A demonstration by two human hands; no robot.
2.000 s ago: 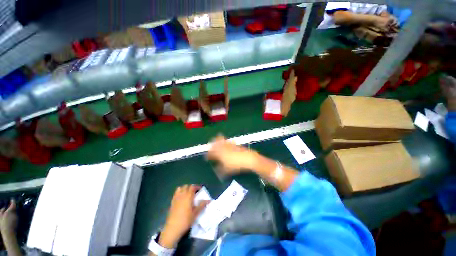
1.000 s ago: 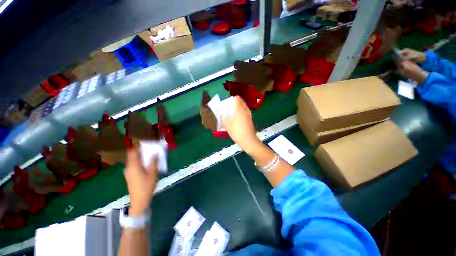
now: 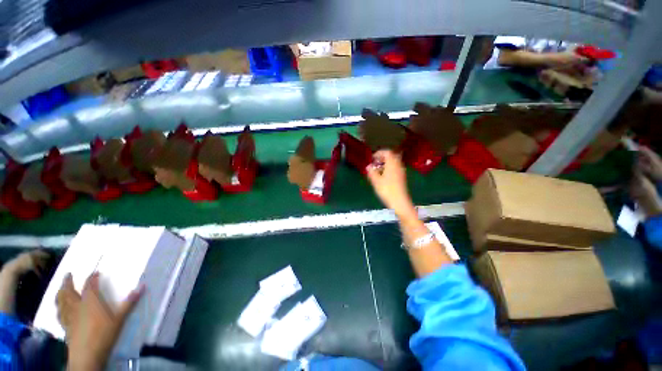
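Note:
My left hand lies with spread fingers on top of the white carton at the lower left. My right hand reaches over the green belt, its fingertips at an open red box; whether they grip anything is too blurred to tell. An open red box with a white piece inside stands to the left of that hand. Several white leaflets lie loosely overlapping on the dark green bench in front of me. A single white card lies partly hidden behind my right wrist.
Two brown cartons are at the right. More open red boxes line the belt, behind its pale rail. A grey post slants at the right. Other workers' hands show at the far left and right edges.
My left hand has moved from over the belt to the white carton, without the leaflet it held. My right hand has moved right along the boxes; its white leaflets no longer show.

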